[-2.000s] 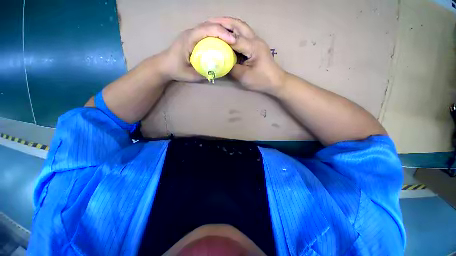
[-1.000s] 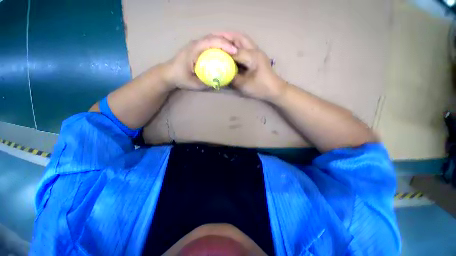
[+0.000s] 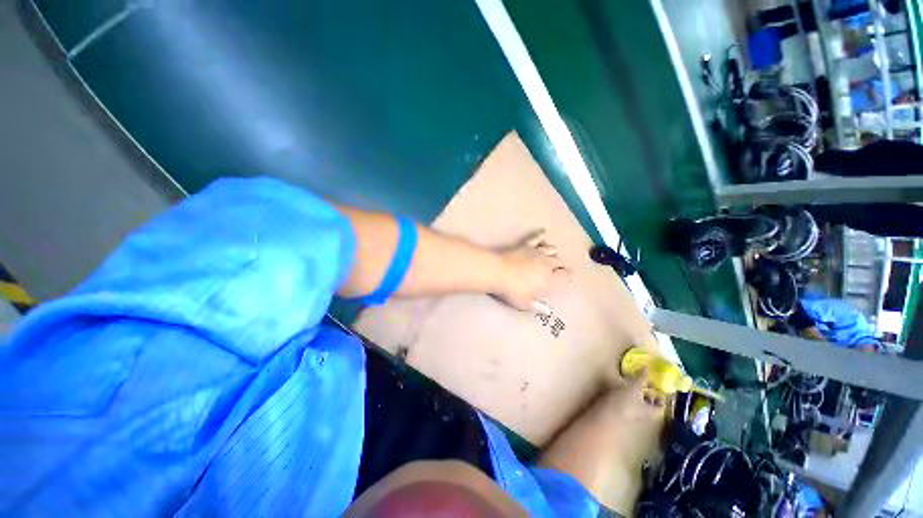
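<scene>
The yellow glue bottle is held by my right hand at the lower right, near the cardboard's edge. It lies tilted, with its nozzle pointing right toward black headsets. My left hand is over the tan cardboard sheet, beside dark handwritten marks. Its fingers are apart and I see nothing held in it. My right fingers are small and blurred.
A small black part lies at the cardboard's right edge by a white strip. More headsets with cables stand beyond, past grey metal bars. Blue-clothed people are farther right.
The view has swung toward the right. My hands, earlier together around the bottle, are now apart; my right hand has carried the bottle to the right, and my left hand has let go.
</scene>
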